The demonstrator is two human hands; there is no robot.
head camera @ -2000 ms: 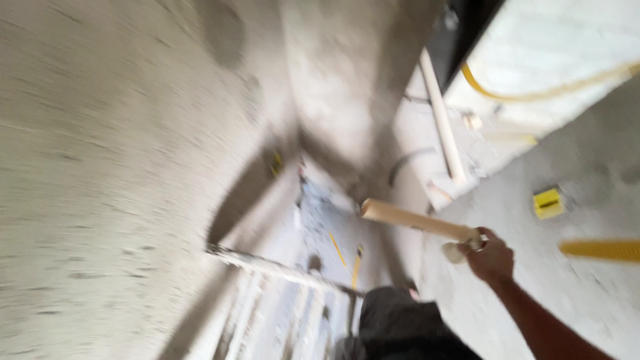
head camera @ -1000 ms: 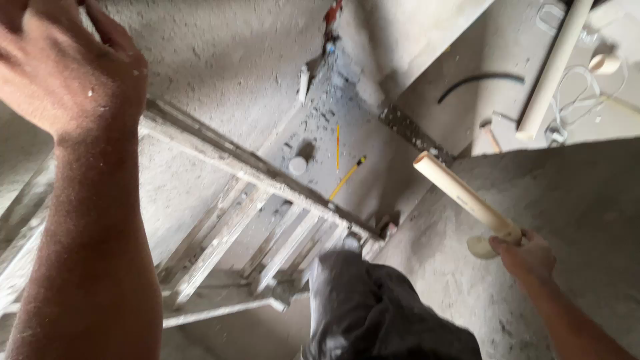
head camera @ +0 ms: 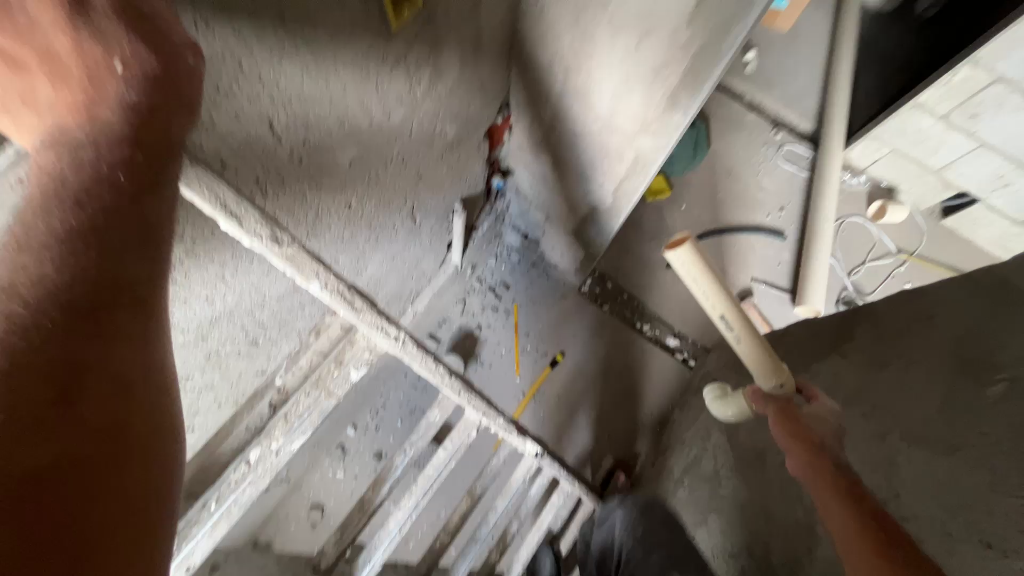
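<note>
My right hand (head camera: 804, 416), at the lower right, grips the lower end of a cream plastic pipe (head camera: 724, 316) that slants up and to the left. A curved pipe elbow (head camera: 726, 402) of the same colour sits beside my fingers at that end. At the upper left, large and blurred, is my left hand (head camera: 88, 72); its fingers are cut off by the frame edge, so what it touches is hidden. Just past that wrist runs the rail of a plaster-crusted ladder (head camera: 352, 308), its rungs below.
On the floor below lie a yellow pencil-like stick (head camera: 517, 340) and a yellow tool with a dark end (head camera: 540, 386). A long pipe (head camera: 828, 160), a loose cable (head camera: 872, 240) and a short pipe piece (head camera: 888, 211) are at the upper right. Rough walls stand close on both sides.
My left hand, out of view two seconds ago, came in at the upper left and now fills more of that side. My right hand has kept hold of the pipe throughout.
</note>
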